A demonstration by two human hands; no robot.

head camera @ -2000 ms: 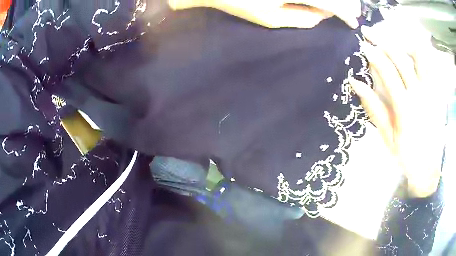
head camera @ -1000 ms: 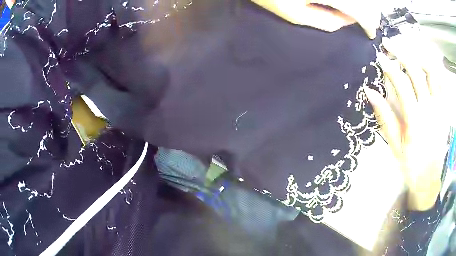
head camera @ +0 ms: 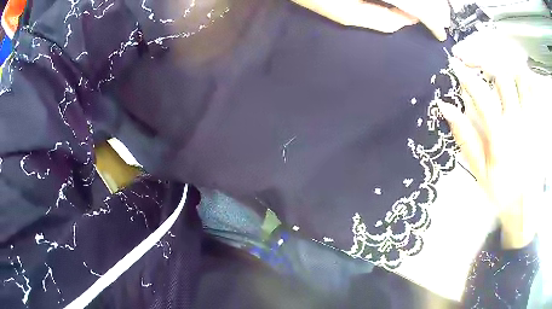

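A black fabric panel [head camera: 302, 114] spreads over the white table and hangs over the front edge. Its scalloped embroidered border [head camera: 417, 208] curves down the right side. My left hand [head camera: 387, 15] lies on the panel's top edge, cut off by the frame's top. My right hand [head camera: 493, 121] rests on the border at the right, fingertips near the needle area [head camera: 467, 23]. Glare washes out both hands. The fabric edge runs between their fingertips; whether the fingers pinch it cannot be told.
A pale sewing machine part [head camera: 523, 30] is at the upper right. The white table corner [head camera: 457, 241] shows below my right hand. A white strap [head camera: 130, 259] runs diagonally at the lower left. An orange-red object [head camera: 13, 17] is at the upper left.
Since the first frame, my hands and the panel appear slightly further right. More of the machine shows at the upper right. The strap has shifted right in view.
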